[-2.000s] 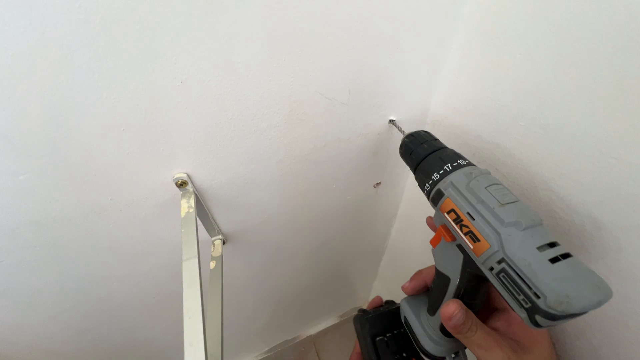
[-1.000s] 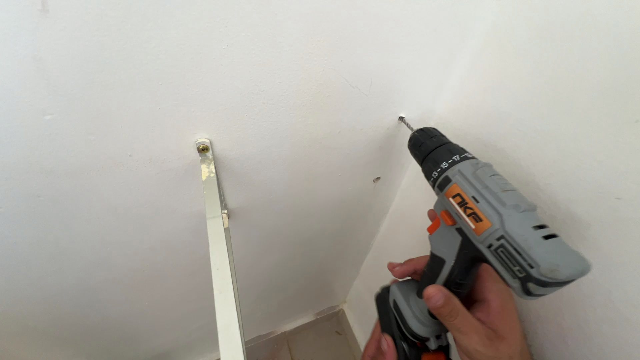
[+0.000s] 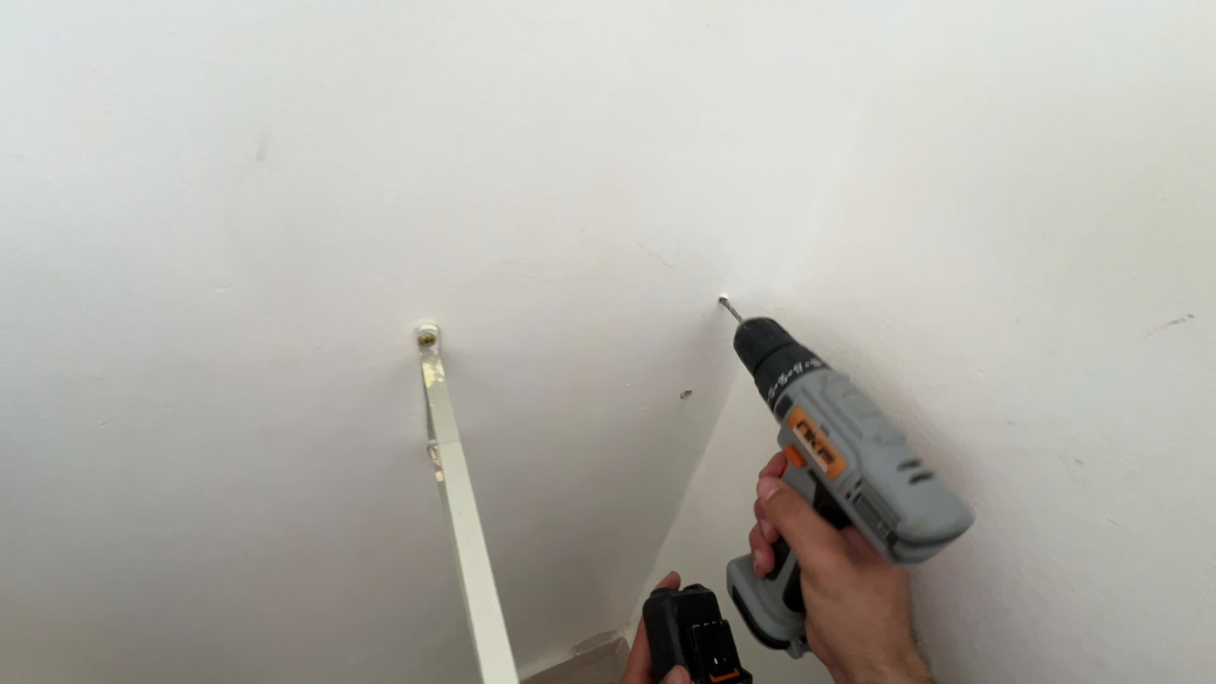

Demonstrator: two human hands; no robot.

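Note:
My right hand (image 3: 836, 570) is wrapped around the handle of a grey and black cordless drill (image 3: 864, 456). The twist bit (image 3: 731, 309) points up and left, its tip in a hole in the white wall near the corner. Low in the view, my left hand (image 3: 638, 655) holds a black battery pack (image 3: 696, 636), apart from the base of the drill's handle. Only some fingers of that hand show; the rest is cut off by the lower edge.
Left of the drill, a cream metal bracket (image 3: 470, 541) is screwed to the wall (image 3: 237, 427) and juts downward. A small hole (image 3: 686, 394) marks the wall below the bit. Another wall (image 3: 1073, 380) meets it at right. Floor tiles (image 3: 584, 665) show at the bottom.
The battery pack has come off the drill's handle and is now in my left hand, lower and to the left. The drill bit's tip stays at the same hole.

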